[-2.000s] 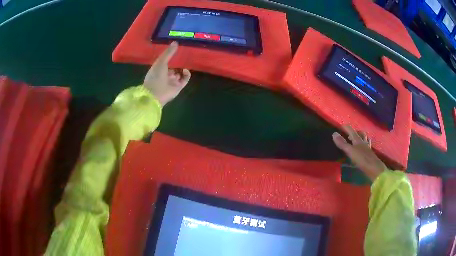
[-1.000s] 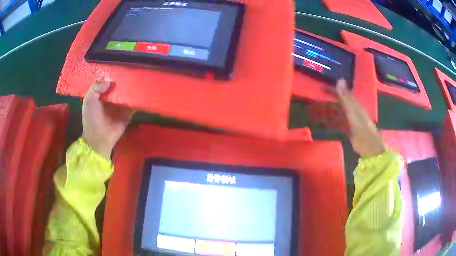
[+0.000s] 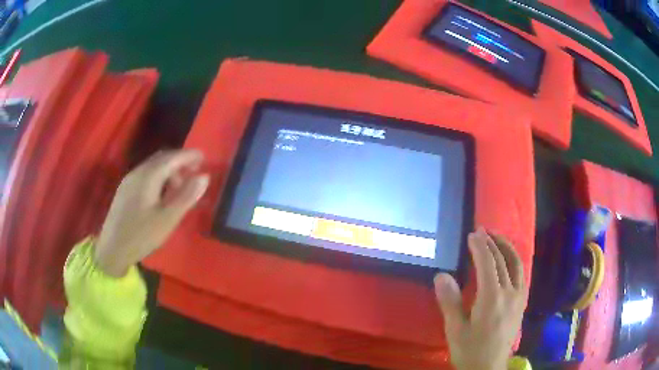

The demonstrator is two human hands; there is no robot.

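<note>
A tablet (image 3: 354, 181) lies on a red foam pad (image 3: 311, 303) right in front of me, with more red foam under it. Its lit grey test prompt screen has a title at the top and an orange button between two pale blocks. My left hand (image 3: 152, 202) is over the pad's left edge, fingers curled and slightly blurred, holding nothing. My right hand (image 3: 488, 300) is at the tablet's lower right corner, fingers apart, with thumb and fingertips at the black bezel. Whether they touch it I cannot tell.
Stacked foam pads (image 3: 65, 181) stand at the left, with a dark device at the far left edge. Two more tablets on red pads lie at the upper right, one with blue bars (image 3: 488, 43). A blue tape dispenser (image 3: 578, 282) and a switched-off tablet (image 3: 639, 289) are at the right.
The pad with a tablet, lifted at the back a second ago, is no longer there; one now lies close in front. Its screen shows an orange button. Both hands have moved lower in the view.
</note>
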